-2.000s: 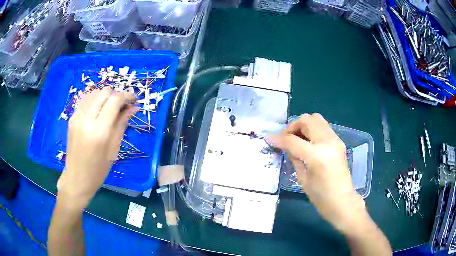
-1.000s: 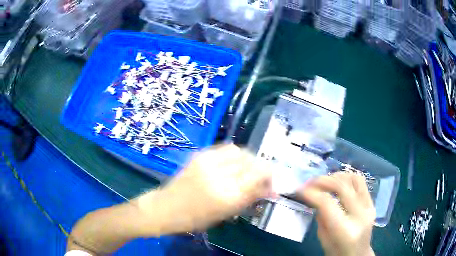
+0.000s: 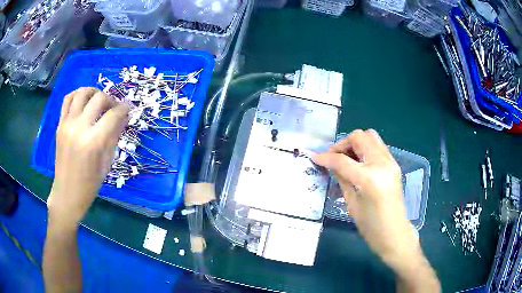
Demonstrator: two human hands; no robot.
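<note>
The silver-white metal fixture (image 3: 283, 154) lies in the middle, with a small dark slot in its top plate. My right hand (image 3: 363, 171) is at the fixture's right side, thumb and forefinger pinched at the end of a thin wired part (image 3: 296, 153) that lies across the slot. The blue tray (image 3: 47, 134) on the left holds a jumbled heap of wired parts with white blocks (image 3: 150, 103). My left hand (image 3: 89, 143) is over the tray's left half, fingers curled at the heap's edge; whether it grips a part cannot be told.
A clear plastic box (image 3: 420, 189) is partly under the fixture. Air hoses (image 3: 229, 86) run between tray and fixture. A loose part pile (image 3: 468, 223) and steel ruler (image 3: 444, 157) lie right. Stacked clear boxes (image 3: 200, 17) line the far edge; a tray stack (image 3: 486, 68) stands far right.
One second ago both hands were close together at the fixture's near end. Now my left hand is over the blue tray and my right hand is at the slot. The camera view has shifted too.
</note>
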